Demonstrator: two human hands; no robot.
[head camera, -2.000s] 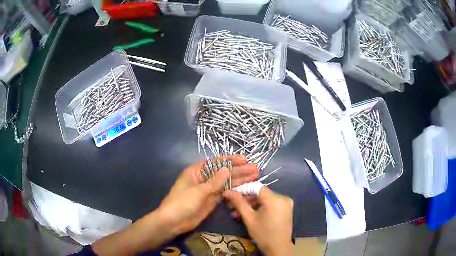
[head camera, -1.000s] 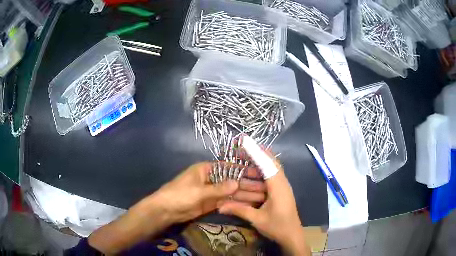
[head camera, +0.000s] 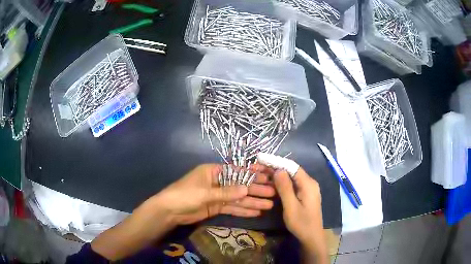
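My left hand (head camera: 206, 193) is palm up and holds a fanned row of silver metal pins (head camera: 236, 177) across its fingers, with the thumb over their lower ends. My right hand (head camera: 297, 193) is just to the right, with a white wrap (head camera: 279, 163) on its index finger; thumb and index finger are close together near the left fingertips. Whether a pin is between them cannot be told. The tipped clear box (head camera: 253, 69) lies behind the hands, with a heap of pins (head camera: 242, 121) spilling toward them.
A clear box of pins (head camera: 98, 87) stands left by a lit scale (head camera: 114, 117). Green-handled pliers (head camera: 135, 26) and pale rods (head camera: 146, 46) lie behind. More boxes stand at the back (head camera: 240, 32) and right (head camera: 391, 129). A blue-handled knife (head camera: 341, 175) lies beside the paper strip (head camera: 356, 154).
The right hand moved from below the left fingers up to the heap, then back to the right, and its wrapped finger now points left. The view has shifted, moving the boxes upward in frame.
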